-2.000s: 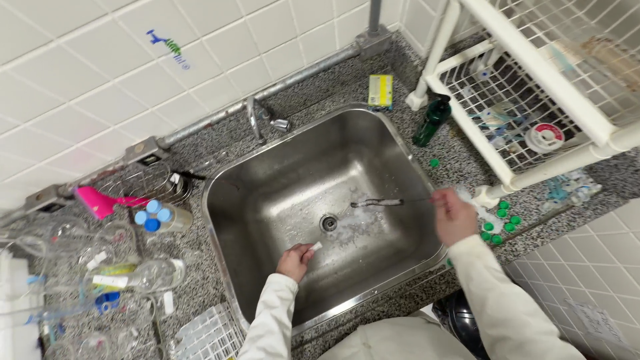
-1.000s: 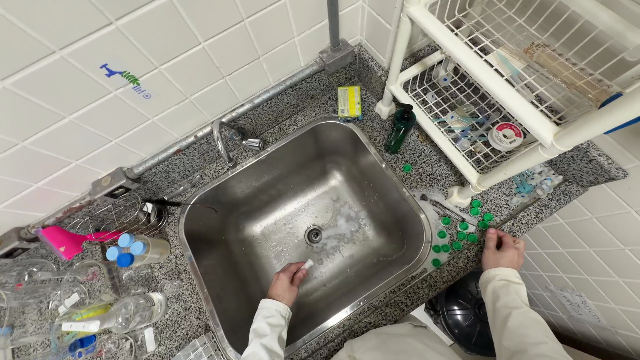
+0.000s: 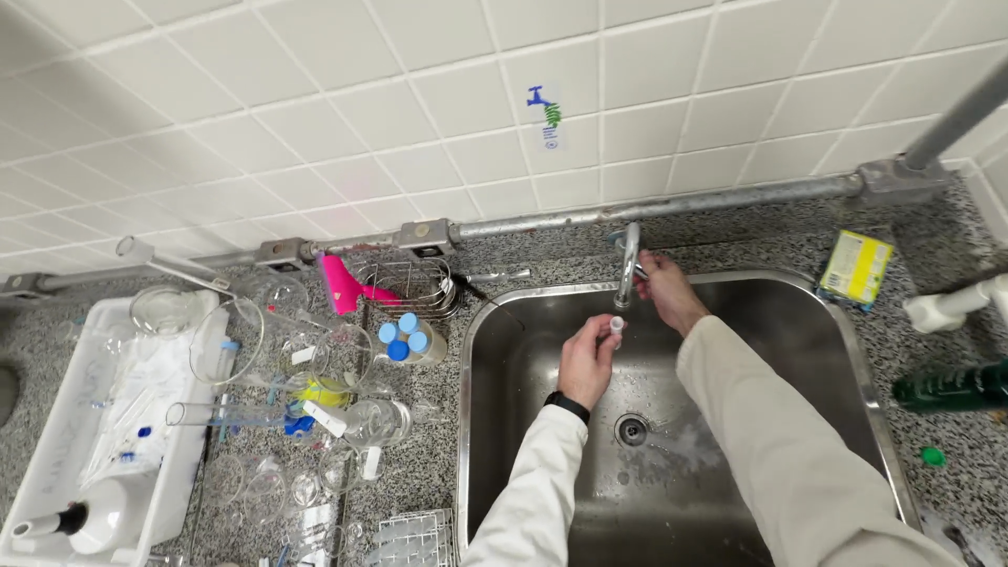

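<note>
My left hand [image 3: 585, 356] holds a small white plastic tube or vial [image 3: 617, 324], its open mouth facing up, just below the spout of the chrome faucet [image 3: 630, 264]. My right hand [image 3: 665, 287] is at the faucet's handle, fingers around it; the handle is mostly hidden. Both hands are above the back part of the stainless steel sink [image 3: 543, 472], whose drain [image 3: 631, 430] lies below them. Whether water runs from the spout cannot be told.
Left of the sink stand blue-capped tubes [image 3: 417, 346], a wire basket [image 3: 409, 287] with a pink brush or scraper [image 3: 340, 283], glassware [image 3: 378, 421], a wire rack [image 3: 413, 539] and a white tray [image 3: 169, 472]. On the right are a yellow sponge packet [image 3: 857, 266], a green bottle [image 3: 953, 387] and a green cap [image 3: 933, 456].
The view has swung left. My right hand has gone from beside the green caps, right of the sink, to the faucet handle. My left hand has moved from over the basin to below the spout.
</note>
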